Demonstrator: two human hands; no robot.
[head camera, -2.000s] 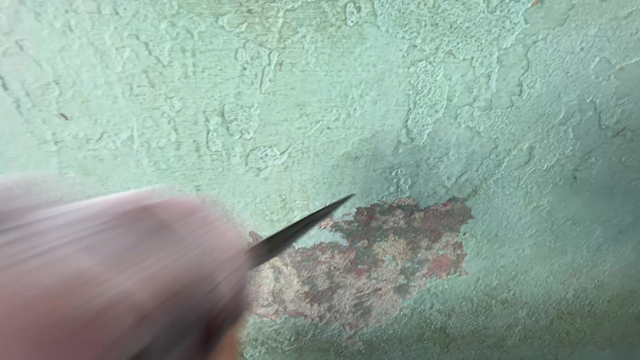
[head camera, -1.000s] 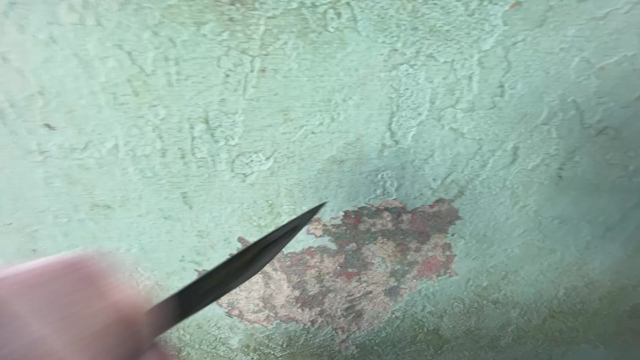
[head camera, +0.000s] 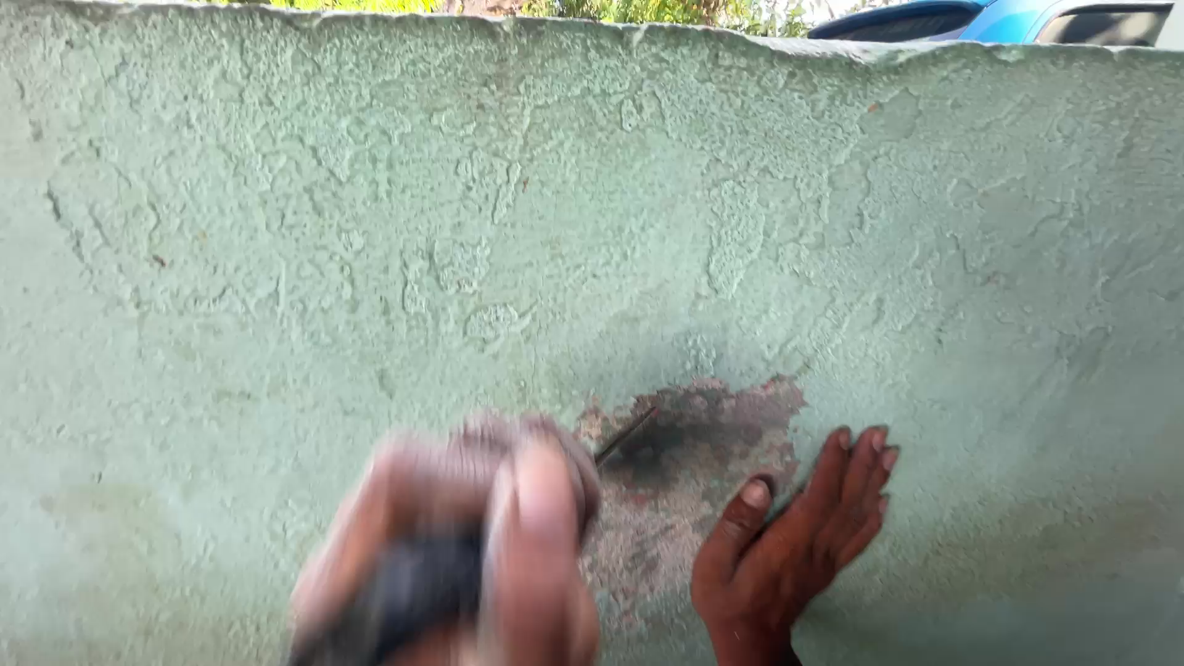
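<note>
My left hand (head camera: 518, 546), blurred by motion, is closed around the dark handle (head camera: 407, 592) of a knife, low and left of centre. The knife's thin dark blade (head camera: 629, 435) points up and right over a rough patch of bare pinkish-grey surface (head camera: 666, 546) in the wall. Whether its tip touches the patch cannot be told. Beside the patch's right edge, my right hand (head camera: 786, 555) lies against the wall with its back to me, thumb spread from the fingers and nothing held. Green paint (head camera: 462, 231), flaked and wrinkled, covers the wall around both hands.
The wall's uneven top edge (head camera: 638, 28) runs across the upper view. Beyond it are green foliage (head camera: 629, 9) and part of a blue vehicle (head camera: 1004, 20) at the upper right. A dark shadow falls across the bare patch.
My right hand has come into view beside the bare patch. The view now takes in more of the wall, up to its top edge. My left hand still holds the knife.
</note>
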